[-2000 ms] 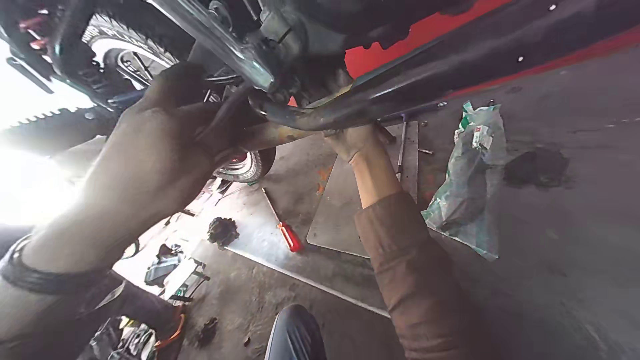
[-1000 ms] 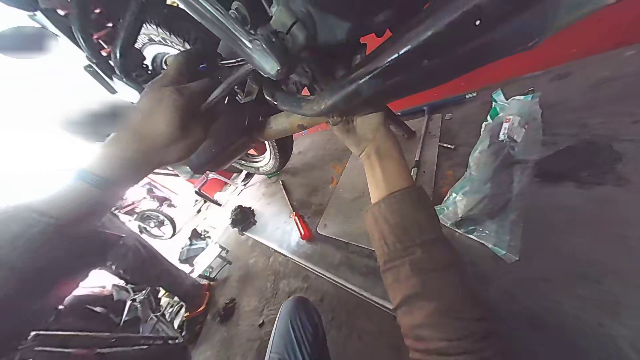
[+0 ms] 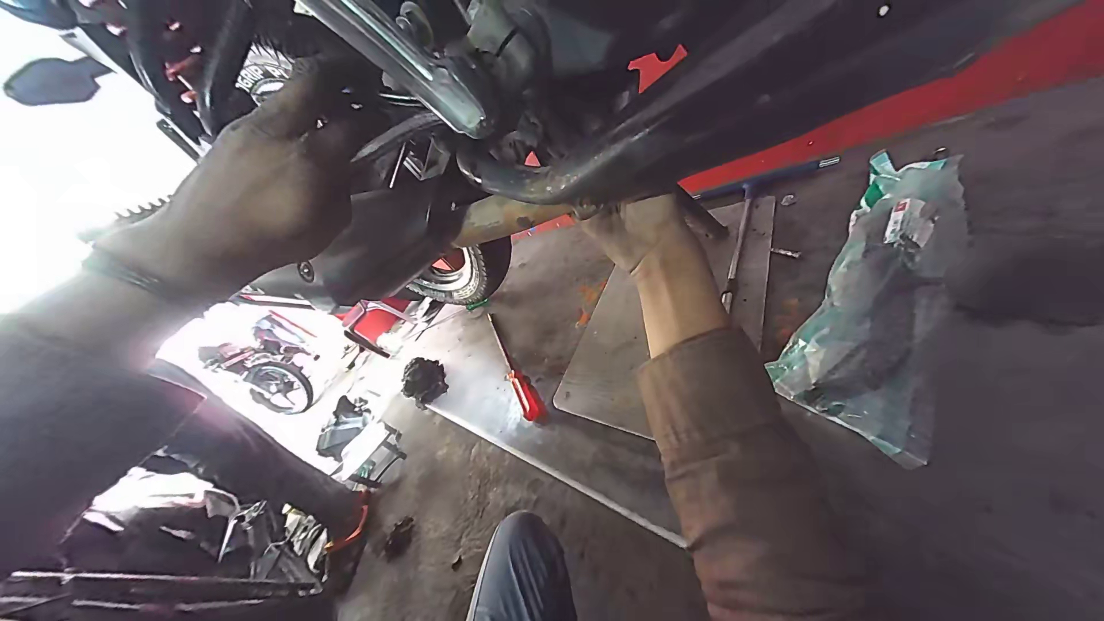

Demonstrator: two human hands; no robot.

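My left hand [image 3: 267, 172] is raised at the upper left beside the motorcycle's underside, its fingers hidden among dark parts near a tyre [image 3: 263, 73]. What it touches cannot be made out. Under the curved black frame tube [image 3: 552, 177] is my right hand [image 3: 625, 224], its fingertips at the end of a brownish exhaust pipe [image 3: 509, 217]; whether they grip it is hidden. A chromed fork-like tube [image 3: 414, 69] slants down between the hands. Below them, a screwdriver with a red handle [image 3: 526, 397] lies on a metal plate [image 3: 492, 414].
A long-handled tool [image 3: 739, 241] lies across a second plate [image 3: 604, 371]. To its right is a crumpled plastic bag [image 3: 871, 319]. A dark clump [image 3: 424, 379] sits by the plate's edge. At lower left stands a container of metal parts [image 3: 164, 582]; another motorcycle [image 3: 276, 371] is behind.
My left hand has shifted slightly among the dark parts. My right hand stays under the frame tube. The screwdriver has not moved on the plate.
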